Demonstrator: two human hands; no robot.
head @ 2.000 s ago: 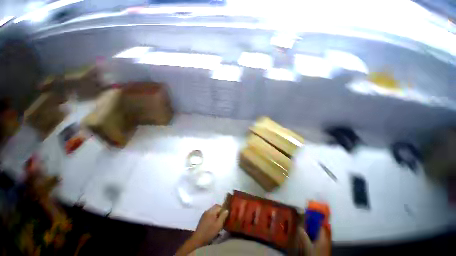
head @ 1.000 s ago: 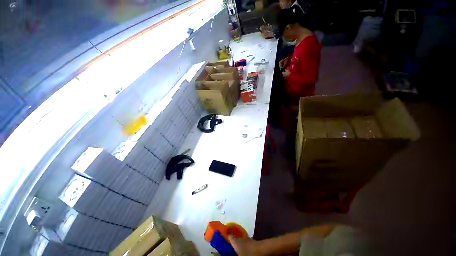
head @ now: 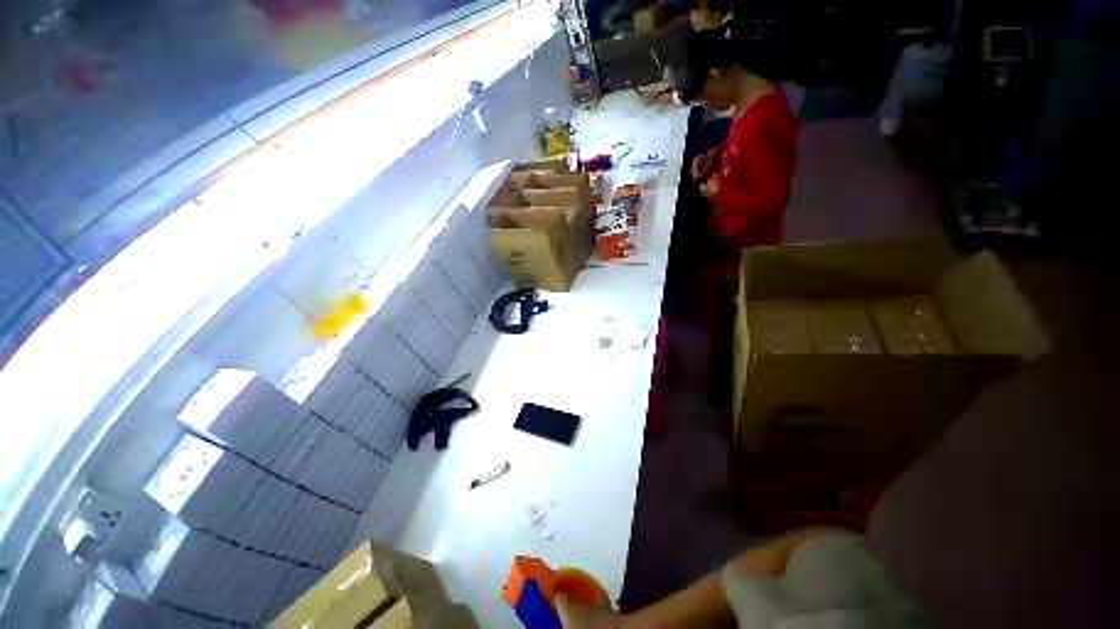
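Observation:
My right hand [head: 580, 611] is at the bottom of the picture, cut off by its edge, with the forearm reaching in from the right. It holds the blue and orange tape gun [head: 537, 590] over the white table. Brown inner cartons [head: 350, 592] with shiny tape lie to the left of the tape gun, also cut off by the bottom edge. My left hand is out of the picture.
A smartphone [head: 548, 423], a thin utility knife [head: 490, 474] and black straps [head: 440, 417] lie on the table [head: 590, 492]. White boxes [head: 295, 479] line its back. Open cartons [head: 536, 246] stand farther along. A large master carton [head: 878, 393] holds cartons at right. A person in red [head: 752, 166] sits beyond.
Since two seconds ago the view has swung right; my left hand and the carton of red boxes left the picture. Over the last second, my right hand and tape gun sit slightly lower.

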